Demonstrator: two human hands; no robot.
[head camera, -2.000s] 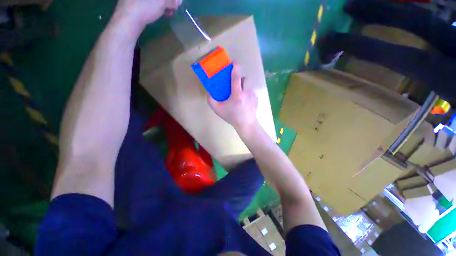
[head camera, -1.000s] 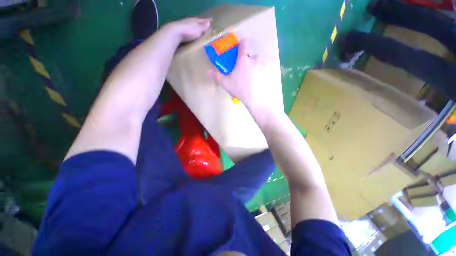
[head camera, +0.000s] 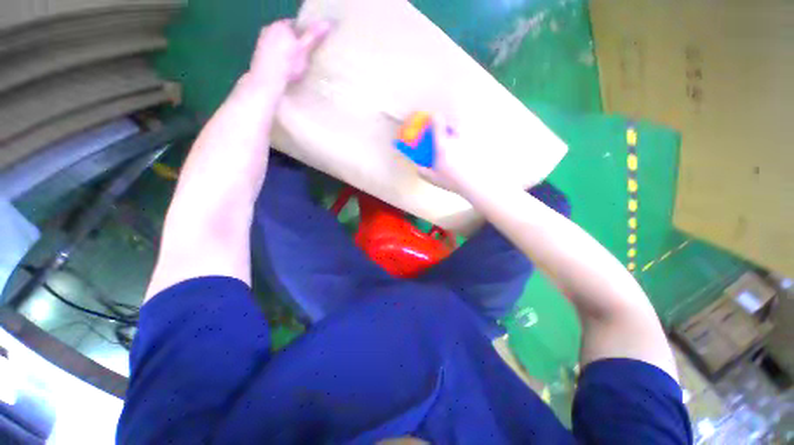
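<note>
A large plain brown carton (head camera: 383, 83) stands in front of my knees. My right hand (head camera: 445, 149) is closed on the blue and orange tape dispenser (head camera: 417, 140), which is held against or just over the carton's face. My left hand (head camera: 291, 50) rests at the carton's upper left edge, with its fingers on the cardboard. The hand appears to hold nothing. A faint line, perhaps tape, shows just left of the dispenser. The red stool (head camera: 400, 242) is between my legs, partly behind the carton.
A large brown carton (head camera: 740, 113) stands at the right. Smaller boxes (head camera: 730, 323) are at the lower right. Stacked flat cartons (head camera: 78, 78) are at the upper left, above a metal frame (head camera: 96, 204) with cables. Yellow-black tape (head camera: 632, 195) marks the green floor.
The view has turned, so the carton appears more tilted. My left hand has come down from holding clear tape onto the carton's edge. The dispenser has moved along the carton in my right hand.
</note>
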